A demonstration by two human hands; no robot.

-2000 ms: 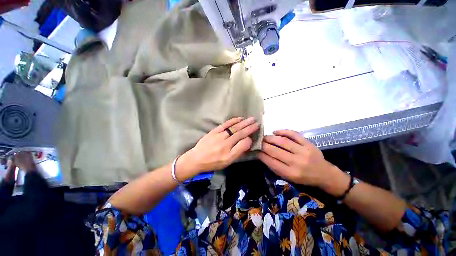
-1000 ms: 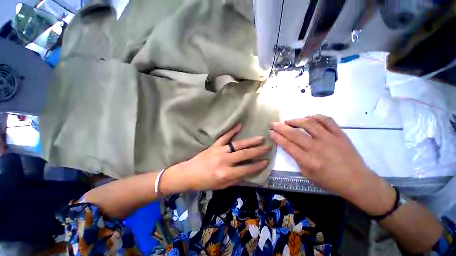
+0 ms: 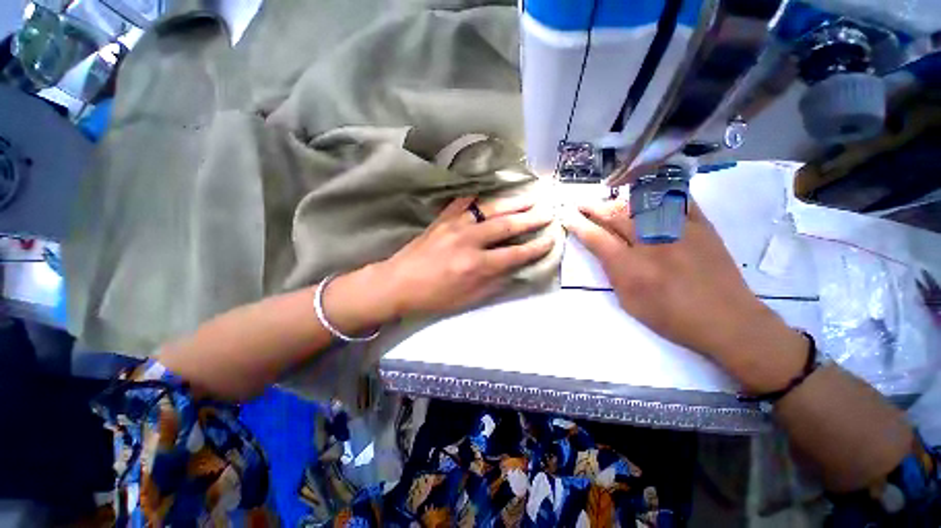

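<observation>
The olive-khaki garment piece (image 3: 351,93) lies over the left and middle of the table, with folds bunched by the needle area. My left hand (image 3: 459,258) lies on the cloth with its fingers spread, near the cloth's right edge. My right hand (image 3: 671,268) has its fingertips at that edge, just below the needle area, partly behind the grey-blue dial (image 3: 660,206). The presser foot and needle area (image 3: 580,165) is under bright glare. Whether my right fingertips pinch the cloth is hard to tell.
The white machine head (image 3: 562,77) with a blue stripe stands above the work. A crinkled clear plastic bag (image 3: 877,309) lies on the table's right side. A measuring tape (image 3: 578,404) runs along the front edge. Another machine (image 3: 31,175) is at the far left.
Both hands and the cloth's right edge have moved up toward the needle. The cloth is more bunched and uncovers more of the table's front. The machine head looks closer in view.
</observation>
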